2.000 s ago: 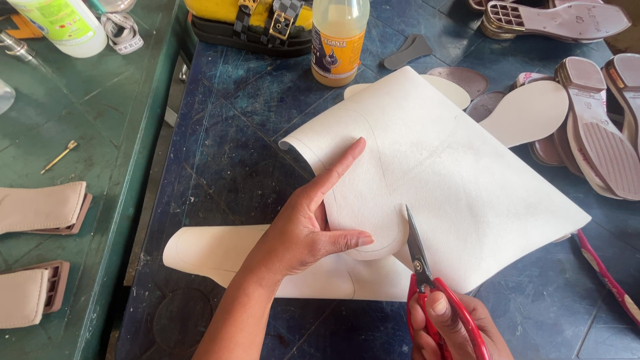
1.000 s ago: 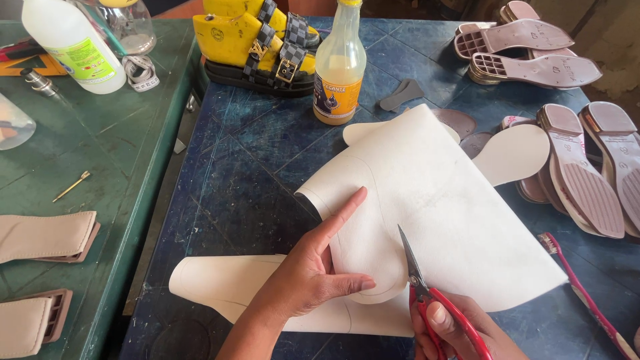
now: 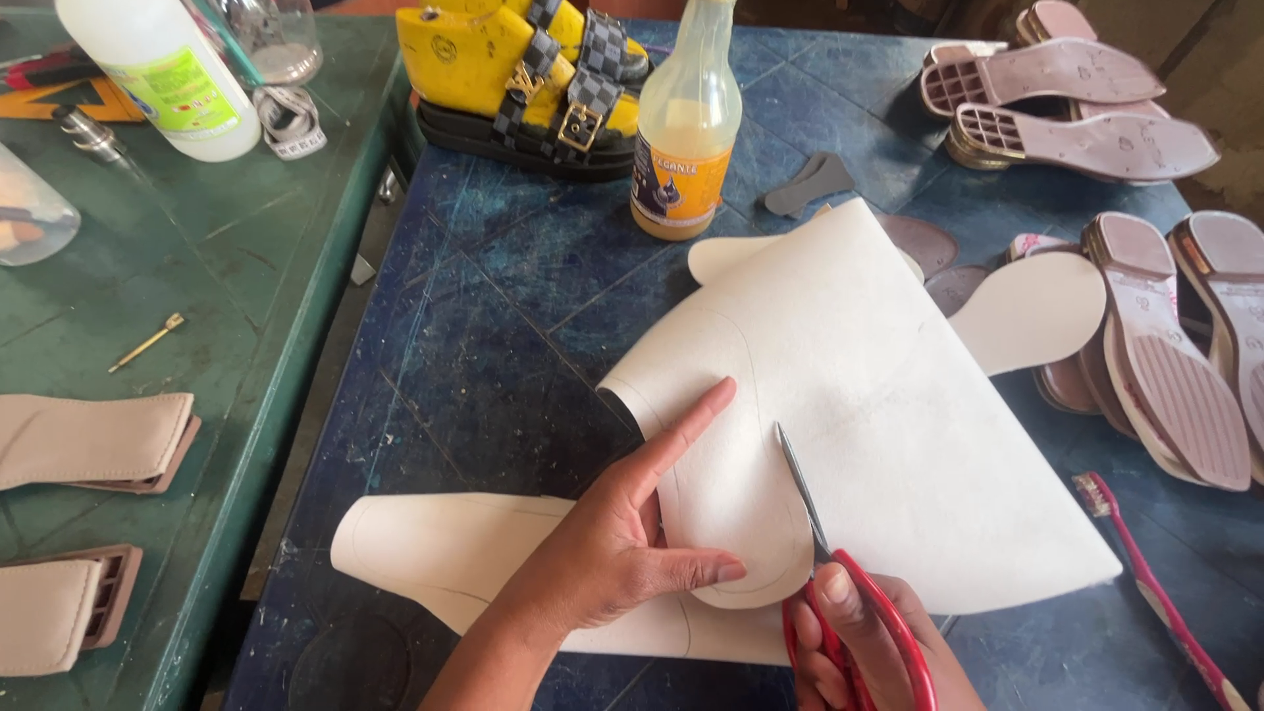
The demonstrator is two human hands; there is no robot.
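Note:
My right hand (image 3: 869,632) grips red-handled scissors (image 3: 859,612). One blade lies over a large white sheet (image 3: 948,425), along a curved pencil line; the other blade is mostly hidden under it. A rounded sole-shaped end (image 3: 736,533) of the sheet is partly cut free beside the blades. My left hand (image 3: 632,543) holds this part, the index finger laid on top and the thumb on the rounded end; its other fingers are hidden beneath. Under my left wrist lies another off-white piece (image 3: 444,553) with drawn outlines.
A bottle of yellowish liquid (image 3: 686,128) and yellow shoe lasts in strapped sandals (image 3: 523,89) stand behind. Shoe soles (image 3: 1165,365) and a pink-handled toothbrush (image 3: 1155,583) lie right, with a white insole shape (image 3: 1032,311). The green table (image 3: 267,286) holds a white bottle (image 3: 163,84) and beige-covered soles (image 3: 99,439).
The scissors were more open and their upper blade steeper one second ago than two seconds ago is unclear; both hands keep about the same hold on scissors and sheet.

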